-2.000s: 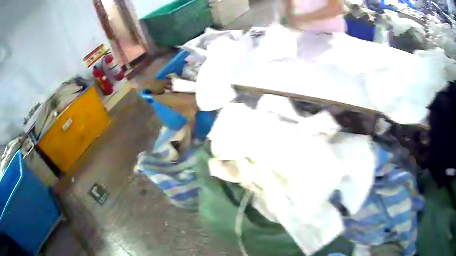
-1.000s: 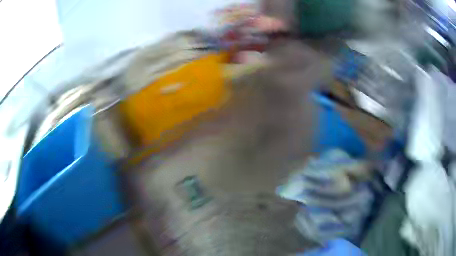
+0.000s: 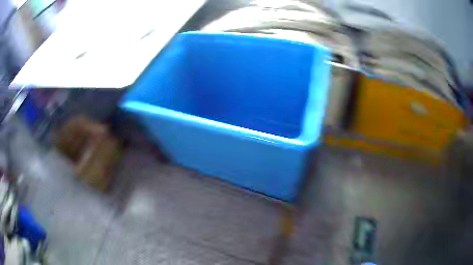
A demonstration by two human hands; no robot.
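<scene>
Neither of my hands shows in the picture. A deep blue bin (image 3: 228, 150) stands on the floor in front of me, nearest the middle of the view. Its inside walls show and I see nothing in it, though its bottom is partly hidden by the front wall. A white table (image 3: 116, 44) with a curved edge lies at the upper left, with small dark marks on it. The picture is blurred.
A yellow-orange bin (image 3: 407, 116) stands to the right, with beige cloth bundles (image 3: 402, 57) heaped at its top. A brown cardboard box (image 3: 93, 155) sits on the floor at the left. A green floor marking (image 3: 364, 235) shows at the lower right.
The view has swung left. The blue bin has come to the middle, the yellow-orange bin has shifted right, and the striped bags and white cloth have left the picture.
</scene>
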